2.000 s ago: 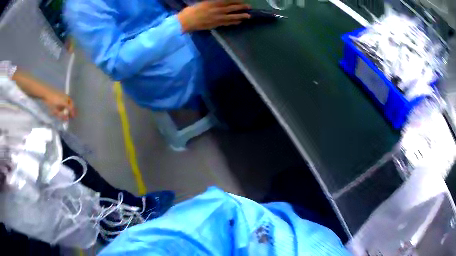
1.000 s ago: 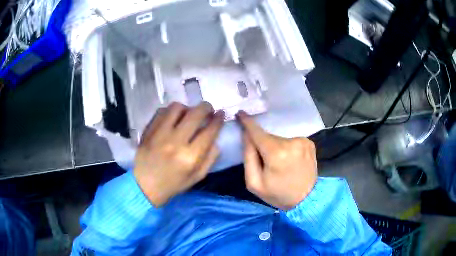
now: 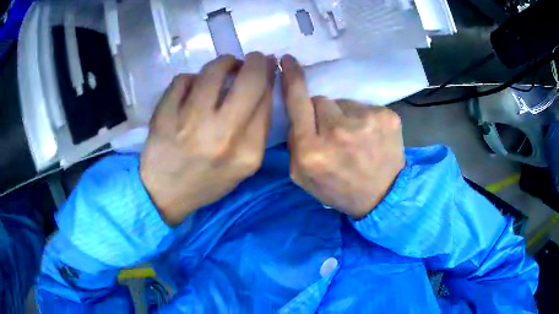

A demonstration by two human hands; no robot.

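Note:
A white plastic housing (image 3: 257,30) lies with its open inside up, its near edge towards me. It has ribs, rectangular cut-outs, a vent patch and a dark panel (image 3: 92,86) at its left end. My left hand (image 3: 211,135) and my right hand (image 3: 343,147) meet at the housing's near edge. Their fingertips almost touch around a tiny pale spot. Whether a small part is pinched there is hidden by the fingers. A white sheet (image 3: 380,76) shows under the housing.
A black cylindrical tool (image 3: 527,37) with a black cord is at the upper right. A blue bin edge (image 3: 12,18) shows at the upper left. A pale stool (image 3: 515,126) stands on the floor at the right, beyond the bench edge.
Two seconds ago the view showed another worker and the belt. Since one second ago, the housing and both hands appear higher and larger in view. The hands remain at the near edge.

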